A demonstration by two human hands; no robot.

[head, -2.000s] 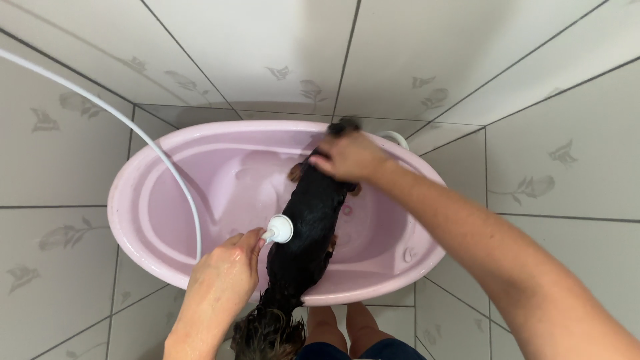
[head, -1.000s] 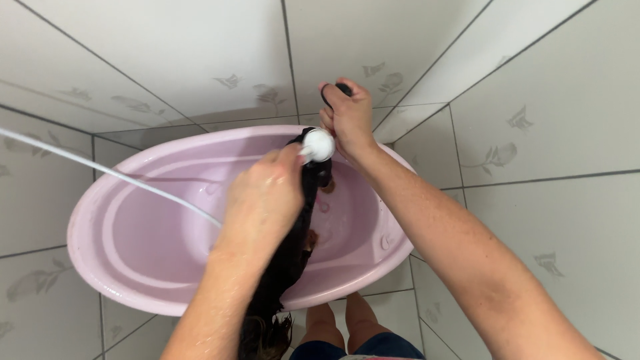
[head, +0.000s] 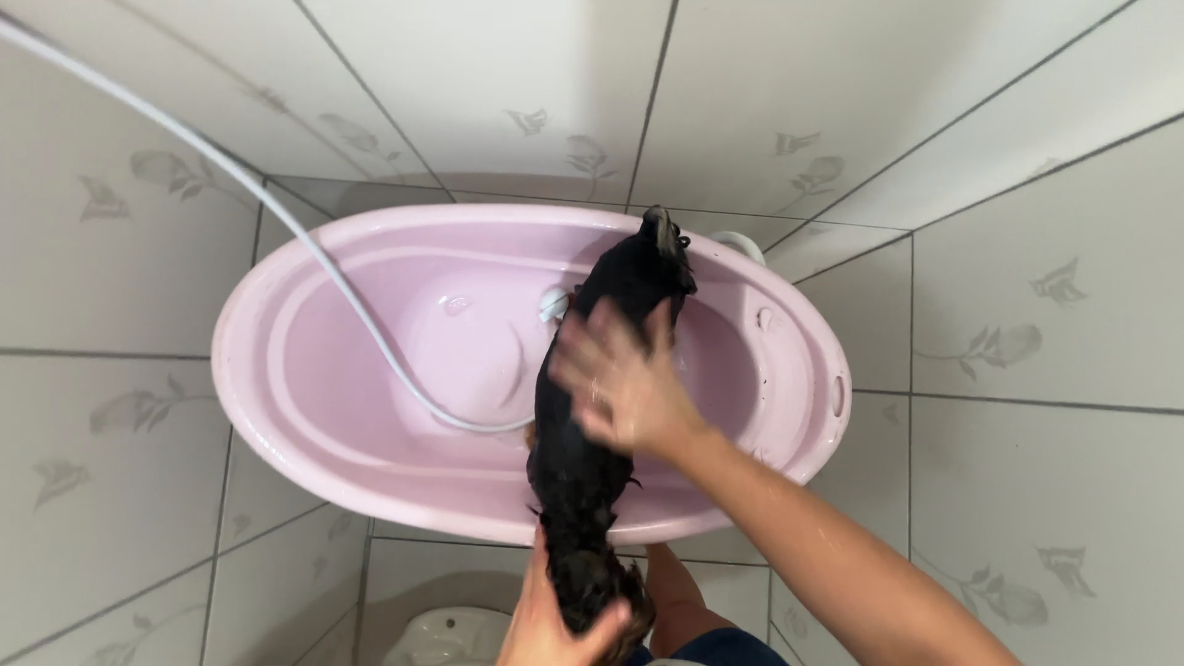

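Note:
A small wet black dog stands across a pink plastic baby bathtub, its head over the near rim and its rump by the far rim. My left hand cups the dog's head and neck at the near rim. Blurred by motion, my right hand lies spread over the middle of the dog's back, fingers apart. A white shower head rests in the tub beside the dog, on its left. Its white hose drops in from the upper left and passes out of sight under the dog.
Tiled walls with a flower pattern stand close behind the tub and at both sides. A white round object shows behind the far rim. At the bottom are my legs and a white glossy object on the floor.
My left hand has let go of the shower head, which now lies in the tub, and has moved to the dog's head. My right hand has come from the far end onto the dog's back.

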